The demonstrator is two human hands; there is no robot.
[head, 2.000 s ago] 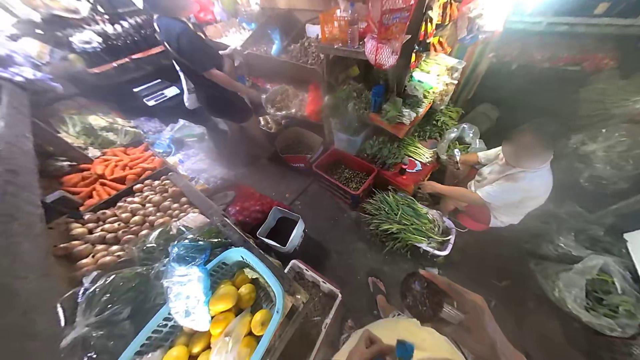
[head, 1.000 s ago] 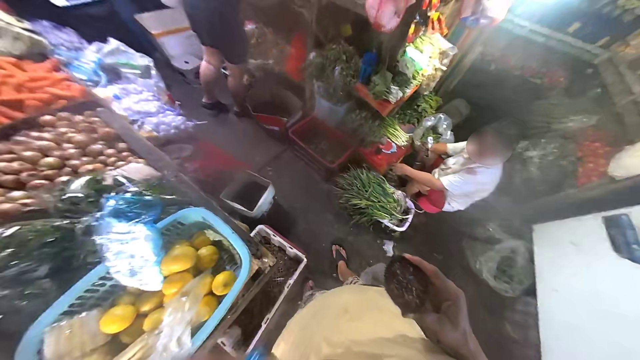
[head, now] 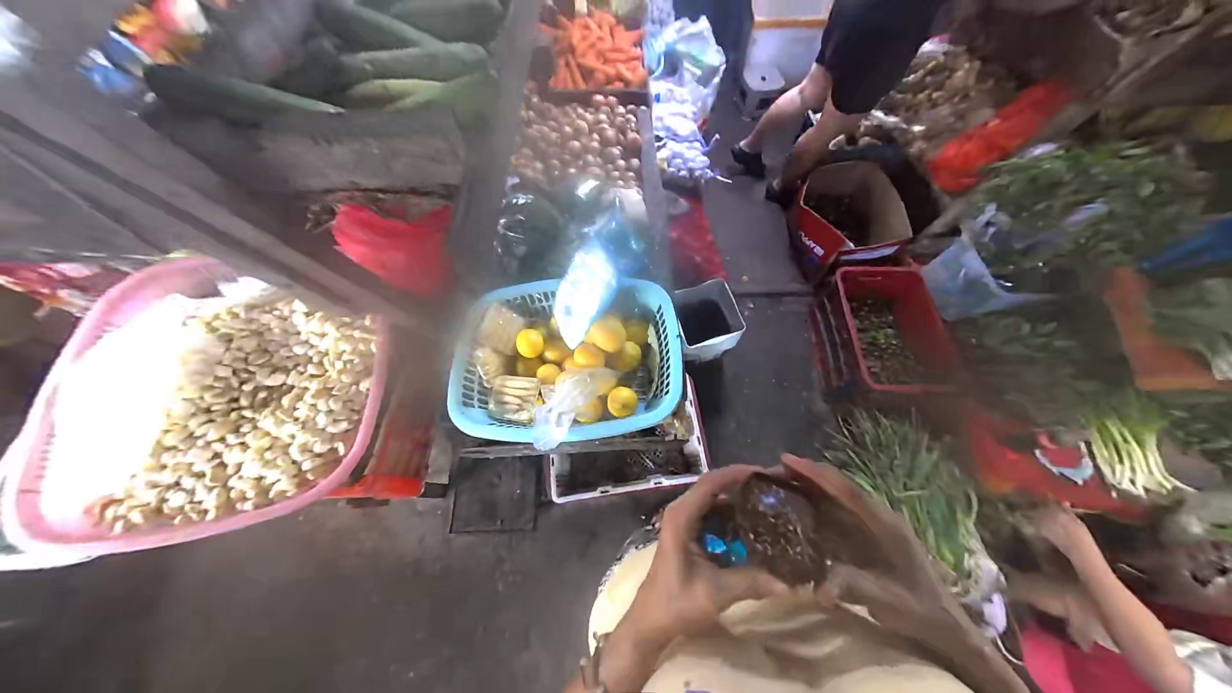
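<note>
A dark brown, glossy, rounded thing [head: 775,525] sits between my two hands, low in the head view; what it is cannot be told. My right hand [head: 871,549] curls around its right side and holds it. My left hand [head: 693,563] is cupped at its left, with fingertips close to its top and a small bright blue item [head: 724,549] inside the palm. The fingers partly hide both things. Just beyond my hands stands a light blue plastic basket [head: 568,432] with yellow round fruit [head: 606,334] and clear plastic bags.
At left stands a pink basket [head: 231,530] of pale, flat pieces. Carrots [head: 597,48] and small brown round produce [head: 577,140] lie ahead. Right are a red crate [head: 905,387], long green leafy vegetables [head: 905,481] and a person's arm [head: 1107,577]. Another person's legs [head: 808,120] are farther ahead.
The view has swung far to the left. My left hand, with the small blue item, has come up beside the dark thing that my right hand was holding.
</note>
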